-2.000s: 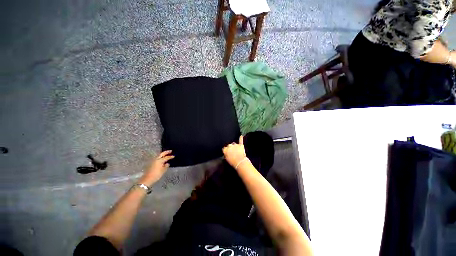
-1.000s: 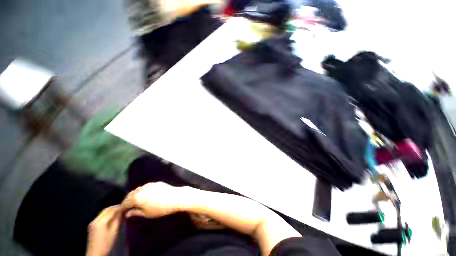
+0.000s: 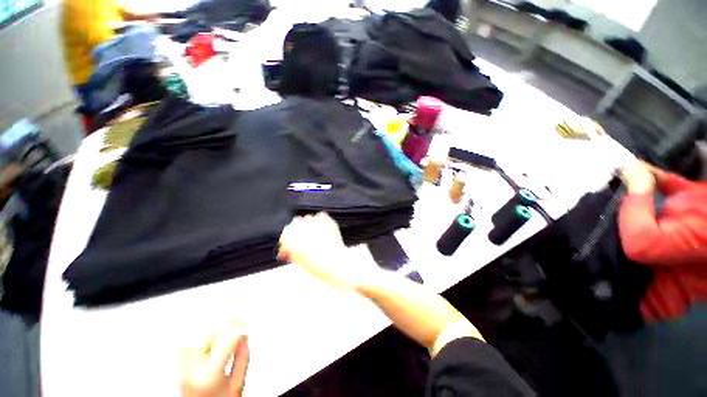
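A stack of black garments (image 3: 209,201) lies flat on the white tabletop (image 3: 310,326), its layered edge facing me. A small white-and-blue strip (image 3: 310,187) lies on top of it. My right hand (image 3: 310,239) is at the front edge of the stack, fingers curled and blurred; whether it pinches cloth is unclear. My left hand (image 3: 215,363) is over the table near the bottom of the picture, blurred, partly cut off, thumb and fingers close together. I cannot tell if it holds anything.
Black thread cones (image 3: 456,234) with teal ends stand near the table edge. Behind are tan spools (image 3: 457,187), a magenta bottle (image 3: 422,128) and more black garments (image 3: 419,58). A dark flat object (image 3: 390,253) lies beside the stack. A person in red (image 3: 674,240) sits at right.
The view has swung right, from the black folded garment beside the green cloth to the table. My hands have parted; the right is now at the stack, the left over the tabletop.
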